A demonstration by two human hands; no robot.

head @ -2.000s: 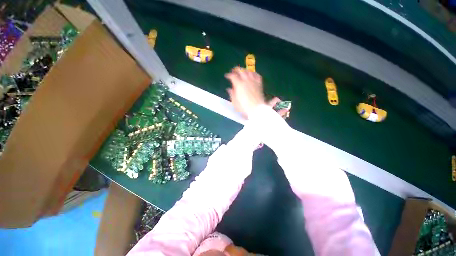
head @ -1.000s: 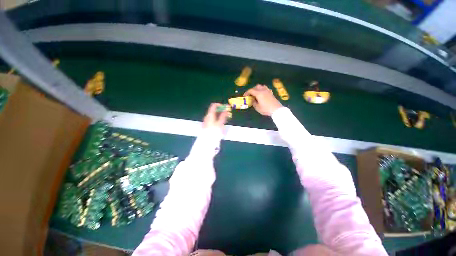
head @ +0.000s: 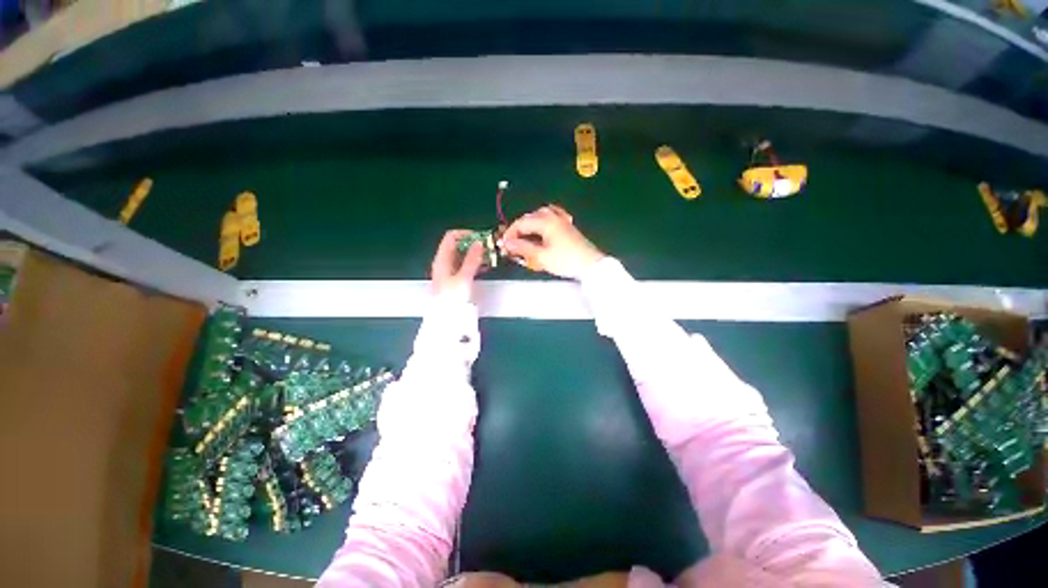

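My left hand (head: 453,262) holds a small green circuit board strip (head: 474,242) above the pale belt edge rail (head: 690,301). My right hand (head: 552,244) is beside it, fingertips pinched at the board's right end. A thin red lead wire with a white tip (head: 502,198) rises between the hands over the belt. What my right fingers grip is too small and partly hidden to tell. No yellow unit shows in my hands.
Flat yellow shells (head: 678,172) and a wired yellow unit (head: 772,180) lie on the green conveyor belt (head: 379,172). A pile of PCB panels (head: 333,414) is at bench left, beside a tall carton (head: 92,402). A cardboard box of boards (head: 891,425) stands right.
The view has turned and levelled. My hands have come together at the board. The yellow wired unit in my right hand no longer shows there. The red wire now stands up between the hands.
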